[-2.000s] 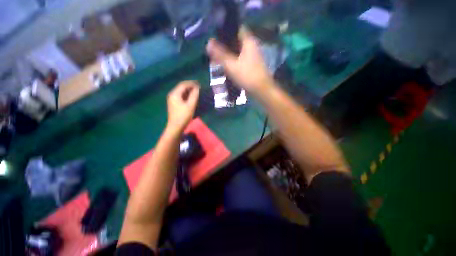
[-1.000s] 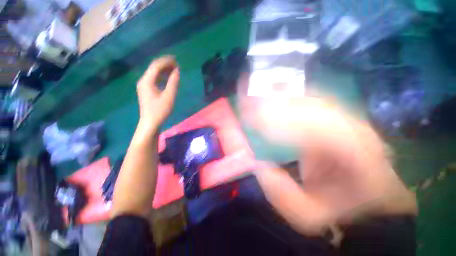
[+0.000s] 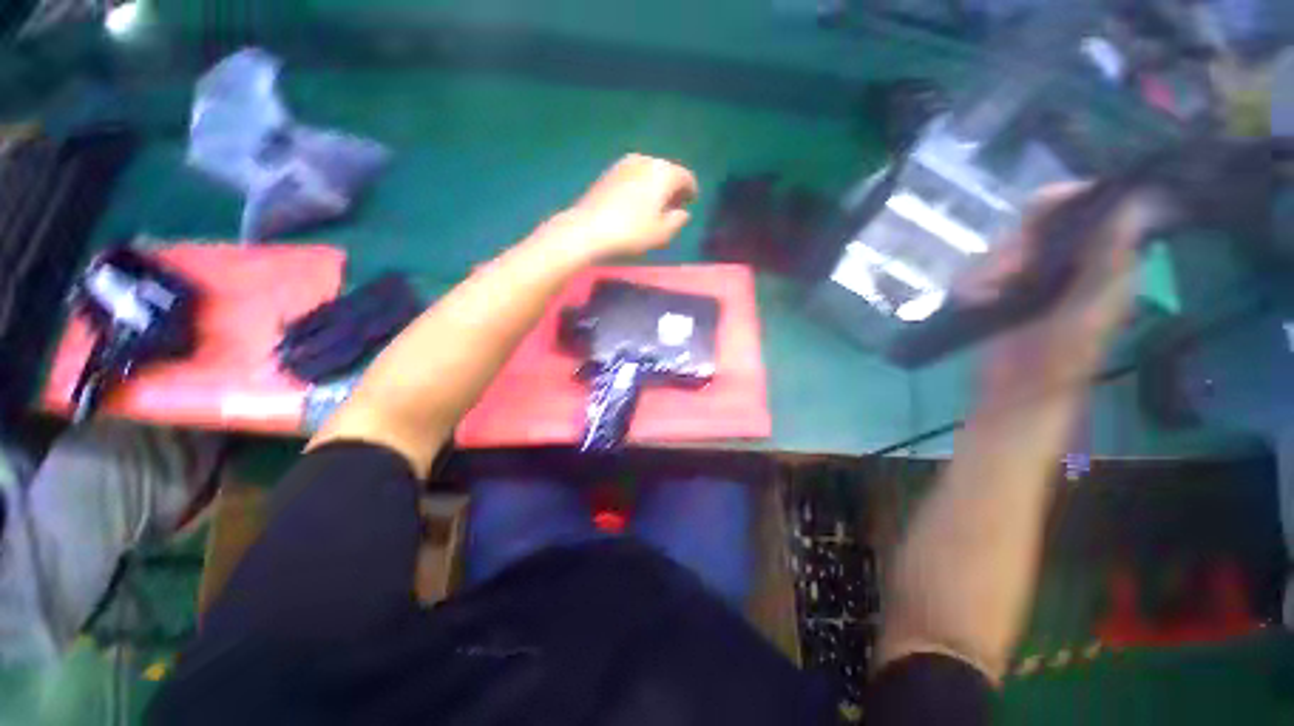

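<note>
A black camera unit [image 3: 646, 332] with a pale label lies on the red-pink mat [image 3: 731, 411]. Its shiny, film-covered part projects toward me. My left hand [image 3: 634, 207] is raised beyond the mat's far edge, fingers curled, with nothing visible in it; it does not touch the unit. My right hand [image 3: 1057, 255] is blurred, at the right. It is closed around a long dark stick that looks like the electric screwdriver [image 3: 979, 309], slanting down-left beside the silver-white screw feeder [image 3: 930, 220]. The screwdriver's bit cannot be made out.
A second red-pink mat [image 3: 227, 380] at left holds a neighbour's shiny black assembly [image 3: 131, 309] and a black part [image 3: 348, 329]. A bluish plastic bag [image 3: 277, 149] lies behind it. Dark shells [image 3: 766, 220] lie beyond my mat. A neighbour's leg shows at lower left.
The view has swung and levelled. My right hand, blurred and close over the bench a second ago, is now farther right with the dark stick. My left hand's fingers have closed from an open curl.
</note>
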